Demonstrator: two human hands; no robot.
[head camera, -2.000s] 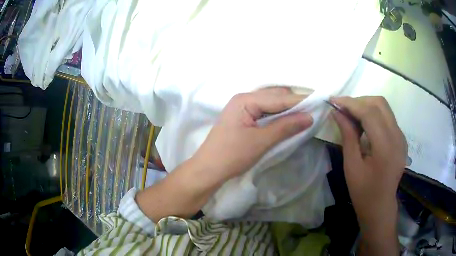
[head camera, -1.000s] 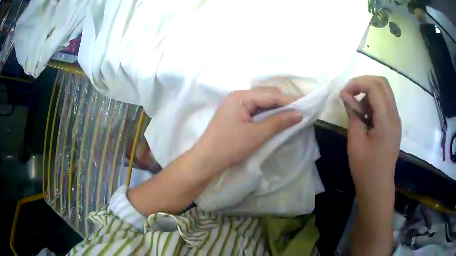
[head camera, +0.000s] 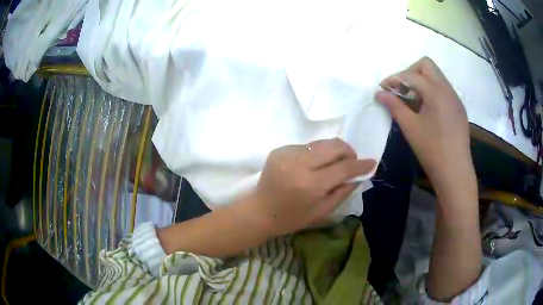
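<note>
A large white cloth (head camera: 232, 89) fills the centre, partly overexposed, and hangs toward my lap. My left hand (head camera: 312, 181) pinches the cloth's lower edge between thumb and fingers. My right hand (head camera: 426, 107) is higher and to the right, its fingertips pinching the cloth's right edge. A small silvery metal tool (head camera: 405, 91) is tucked between the fingers of my right hand; most of it is hidden. The cloth strip between both hands is stretched and smooth.
A yellow-framed rack (head camera: 89, 179) with clear plastic stands at the left. The white table (head camera: 458, 65) lies at the right, with black-handled scissors (head camera: 529, 113) and a dark long object (head camera: 506, 59). Gathered white folds (head camera: 44, 39) lie upper left.
My left hand has moved down and my right hand up, back onto the cloth edge. The cloth is turned and spread flatter between them. The view has shifted, showing more of the scissors.
</note>
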